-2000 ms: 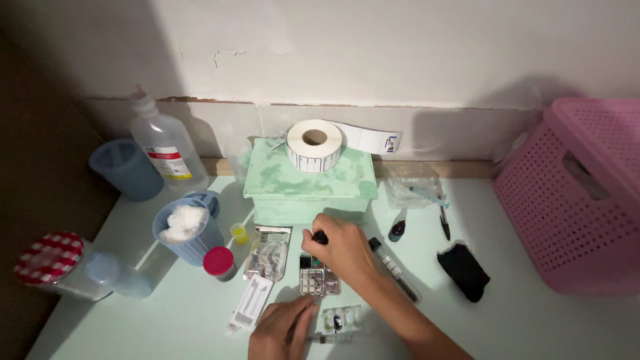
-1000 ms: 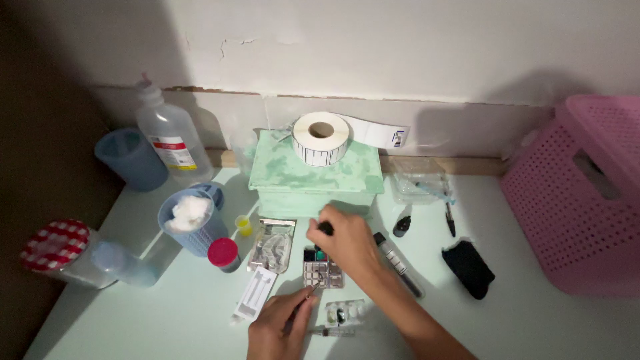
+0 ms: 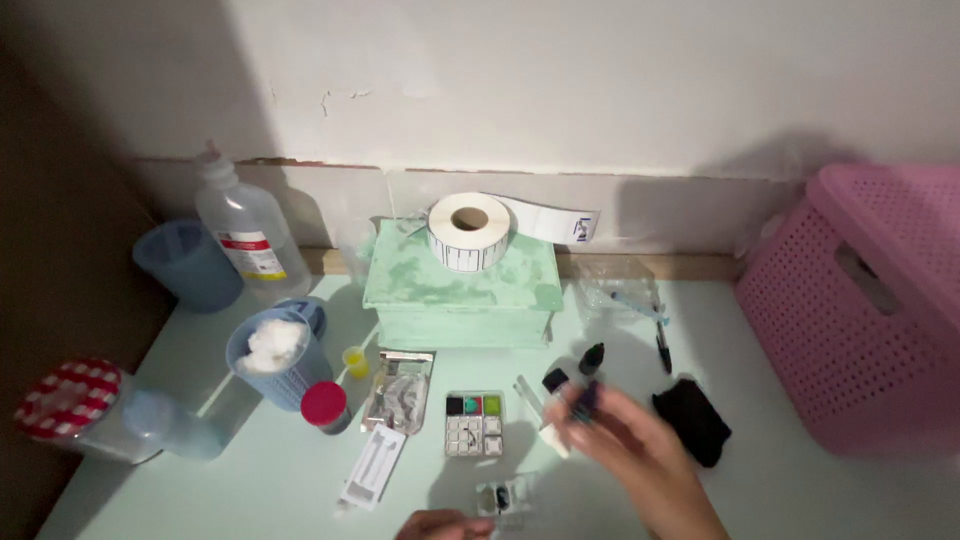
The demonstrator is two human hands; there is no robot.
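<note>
My right hand (image 3: 626, 442), blurred, holds a small dark bottle (image 3: 585, 401) above the table, over a capped tube (image 3: 555, 381) and a white piece (image 3: 555, 440). My left hand (image 3: 442, 525) is at the bottom edge, mostly cut off; what its fingers hold is unclear. A small clear palette (image 3: 474, 424) with black, teal, red and green in its upper wells lies between the hands. Near my left fingertips sits a clear tray (image 3: 501, 496) with a dark spot. Another dark dropper bottle (image 3: 592, 358) stands beyond my right hand. A clear syringe-like tube (image 3: 529, 397) lies beside the palette.
A green box (image 3: 465, 326) bears a label roll (image 3: 469, 232). Leftward are a clear bottle (image 3: 255, 232), blue cups, cotton (image 3: 276, 343), a red-lidded pot (image 3: 324, 405), a foil pouch (image 3: 397, 394) and a checked-lid jar (image 3: 69, 397). Rightward are a black cloth (image 3: 691, 421), pen (image 3: 664, 349) and pink basket (image 3: 855, 315).
My right hand has moved right, off the palette, carrying the dark bottle. My left hand has moved down toward the bottom edge, and the palette is now uncovered.
</note>
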